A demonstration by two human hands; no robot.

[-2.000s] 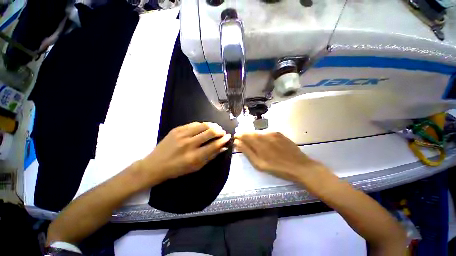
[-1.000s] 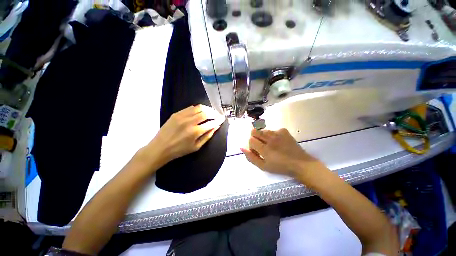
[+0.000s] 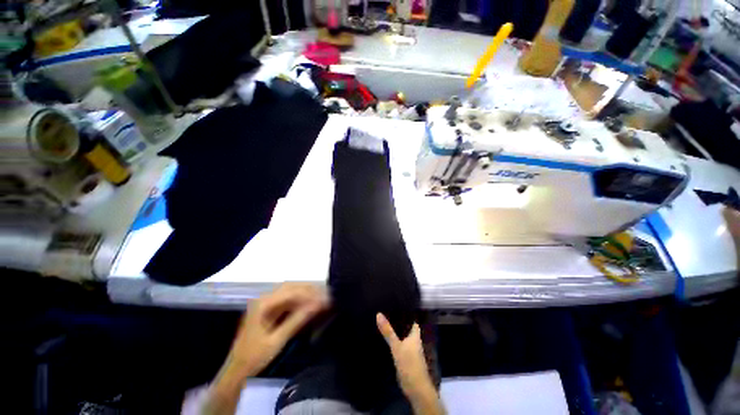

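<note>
A long black garment panel (image 3: 363,219) lies over the white table left of the sewing machine and hangs over its front edge toward my lap. A pale patch (image 3: 366,140) shows at its far end. My right hand (image 3: 402,348) grips the panel below the table edge, with the fingertips partly hidden in the dark cloth. My left hand (image 3: 280,324) is at the panel's left side, blurred, with its fingers curled; whether it holds an edge is unclear. The white sewing machine (image 3: 535,174) stands to the right, apart from the panel.
Black cut pieces (image 3: 235,186) lie on the left of the table. Yellow and green handled snips (image 3: 617,255) lie at the right end. A second machine (image 3: 36,178) is at far left. Fabric scraps (image 3: 349,87) are heaped behind. Another person's hand (image 3: 733,231) shows at the right edge.
The panel has moved away from the needle, toward me and over the table edge. Both hands have moved down from the needle area. The view has tilted up and shows more of the room.
</note>
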